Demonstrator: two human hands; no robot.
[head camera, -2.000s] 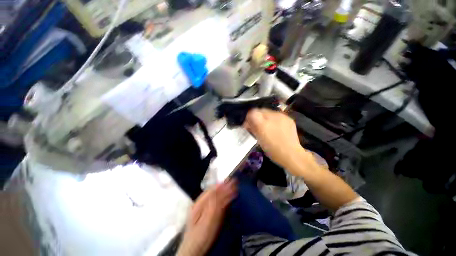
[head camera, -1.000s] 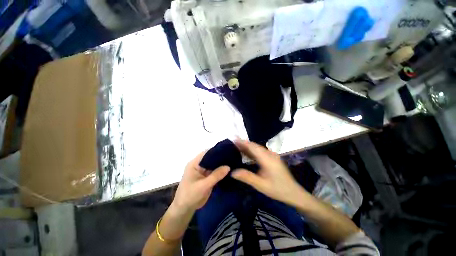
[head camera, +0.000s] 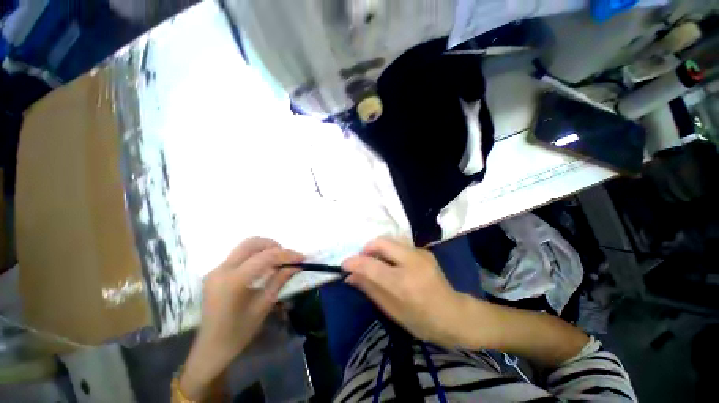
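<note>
A narrow black band (head camera: 319, 268) is stretched between my two hands at the table's front edge. My left hand (head camera: 248, 279) pinches its left end, and my right hand (head camera: 394, 279) pinches its right end. A black garment (head camera: 430, 118) lies under and right of the sewing machine head (head camera: 339, 39) and reaches down to the front edge, with a strip of white cloth (head camera: 473, 138) showing on it. The needle area is washed out by bright light, so the presser foot is not clear.
Brown cardboard (head camera: 67, 212) with shiny tape extends the white table (head camera: 236, 157) at the left. A black smartphone (head camera: 587, 130) lies on the table at the right. White paper (head camera: 512, 16) and part of a blue clip (head camera: 611, 6) are at the top. White cloth (head camera: 536, 264) hangs below the table.
The bunched black piece is now a narrow band held between both hands. My left hand has moved left and the hands are farther apart. The view has moved closer to the table.
</note>
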